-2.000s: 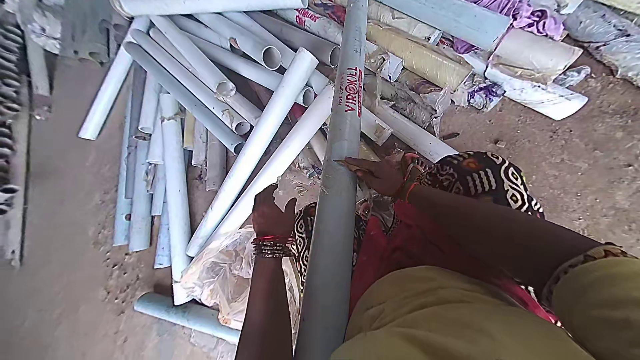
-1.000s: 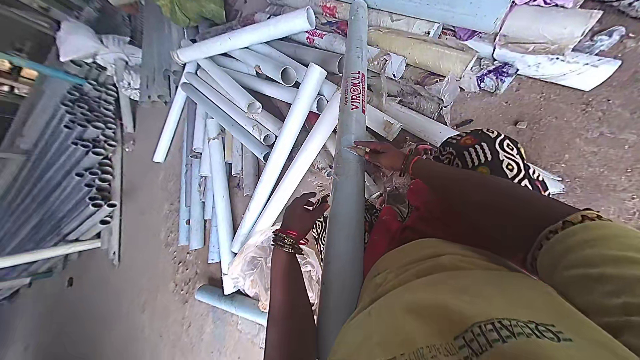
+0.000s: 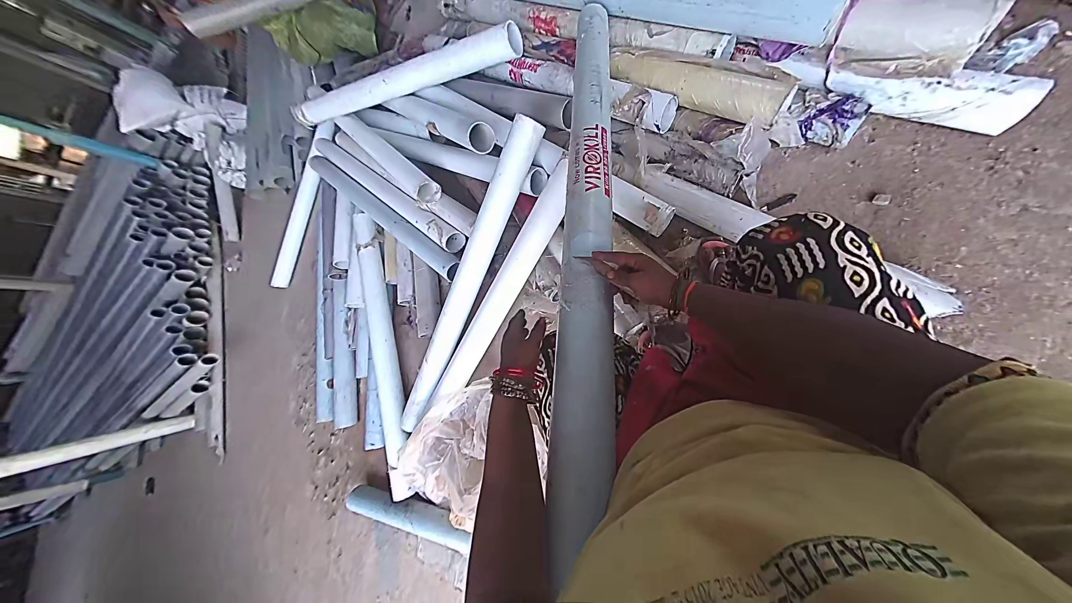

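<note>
A long grey tube [image 3: 584, 335] with a printed wrap on its upper part runs lengthwise in front of me, over my lap. At the lower edge of the wrap, the fingertips of my right hand [image 3: 636, 276] touch the tube, pinching what may be a small thing too unclear to name. My left hand [image 3: 521, 347] is just left of the tube, fingers apart and raised, with nothing seen in it. Crumpled clear plastic [image 3: 444, 456] lies beside my left wrist. White pipes [image 3: 477, 268] are heaped beyond my left hand.
A big stack of grey pipes [image 3: 109, 327] lies at the left. Plastic-wrapped rolls [image 3: 703, 75] lie across the top right. A short pale blue pipe [image 3: 406, 515] rests on the ground near the plastic. A green sack [image 3: 322, 32] and a white sack [image 3: 151, 99] are at the upper left.
The view has swung left, bringing the grey pipe stack into sight. My left hand's fingers have lifted and spread slightly; my right hand stays at the wrap's edge.
</note>
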